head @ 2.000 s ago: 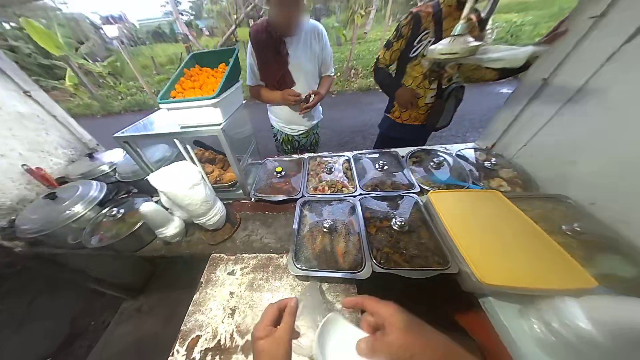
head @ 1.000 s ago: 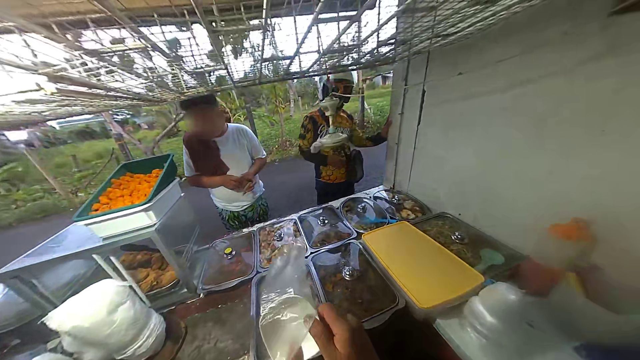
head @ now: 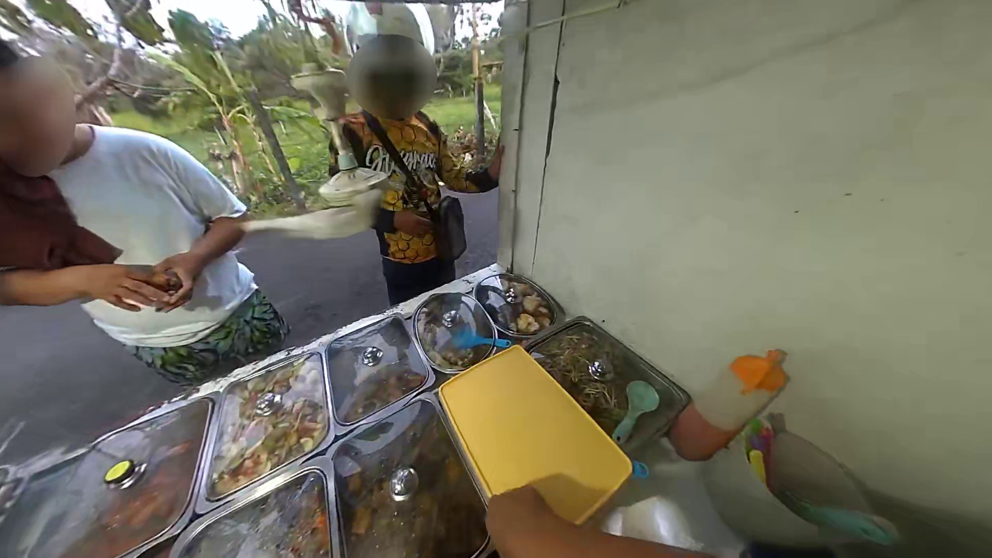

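My right hand [head: 531,521] enters from the bottom right and touches the near edge of a yellow plastic lid [head: 535,434]; its fingertips are hidden, so its hold is unclear. My left hand is out of view. Left of the yellow lid, a rectangular steel food tray with a clear lid [head: 403,484] holds dark food. Another covered tray [head: 271,418] of chopped vegetables lies farther left. Beyond the yellow lid are a round covered dish [head: 453,329] with a blue spoon [head: 480,339] on it. To its right, a covered noodle tray [head: 589,368] has a pale green ladle [head: 637,407] on top.
Two people stand across the counter, one in a white shirt [head: 147,225], the other in a yellow patterned shirt [head: 415,186]. A hanging fan device [head: 349,182] is between us and them. A wall [head: 744,194] bounds the right; an orange-topped container [head: 725,403] and a utensil tub [head: 790,480] stand there.
The view has swung right. My right hand, earlier at a clear plastic bag, is now at the yellow lid's edge. My left hand, seen two seconds ago, is out of view.
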